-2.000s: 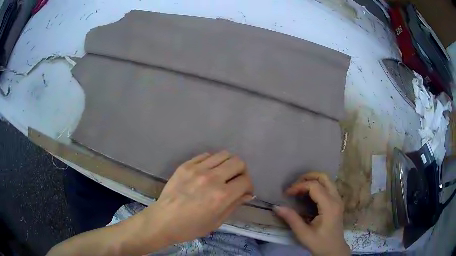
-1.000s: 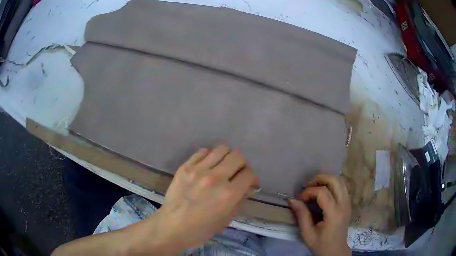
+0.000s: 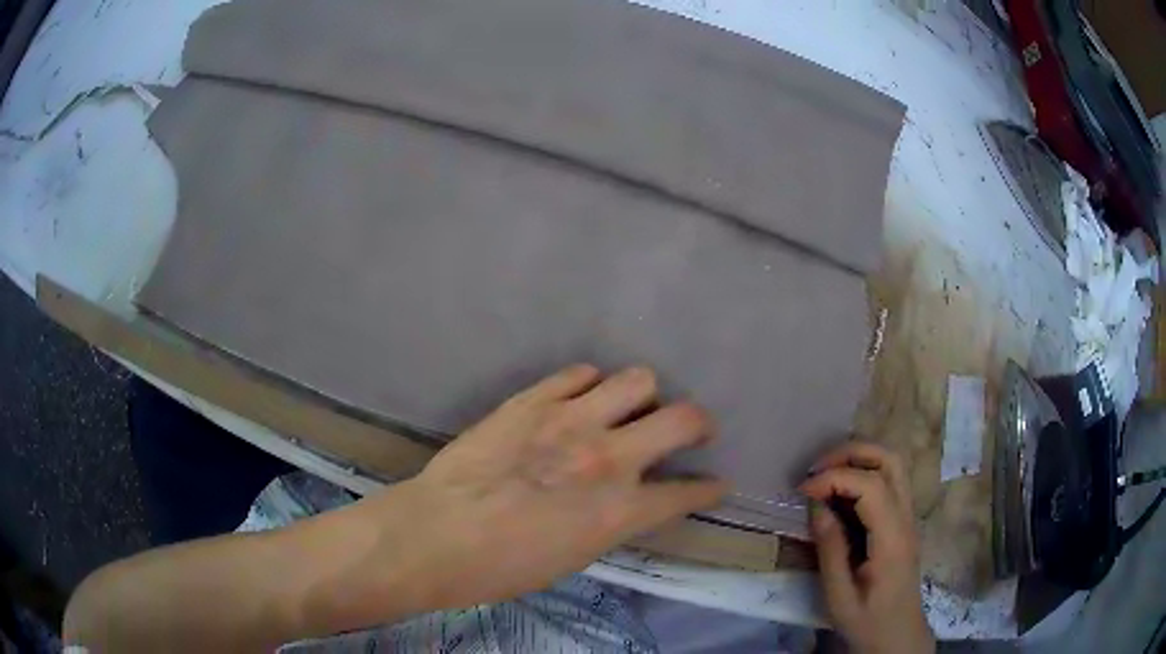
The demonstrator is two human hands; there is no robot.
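The taupe garment panel (image 3: 512,256) lies flat, with a dark pressed fold (image 3: 537,151) running along its length. The tan-brown card strip (image 3: 230,373) lies along its near edge, partly hidden by my hands. My left hand (image 3: 582,479) lies spread on the panel near that edge, fingers apart. My right hand (image 3: 870,537) pinches the near edge at the panel's right corner between thumb and fingers. A narrow folded hem (image 3: 763,514) shows between my hands.
The iron (image 3: 1055,479) stands at right on a dark rest, beside a pale patch (image 3: 963,428) on the scorched area. White crumpled cloth (image 3: 1110,294), a grey pointed shape (image 3: 1027,179) and a red item (image 3: 1055,83) lie at far right. A frayed thread strip (image 3: 90,100) lies at left.
My right hand has moved right along the near edge to the panel's corner. My left hand has also moved right and spread flatter. The panel's left part sits further left and higher in view.
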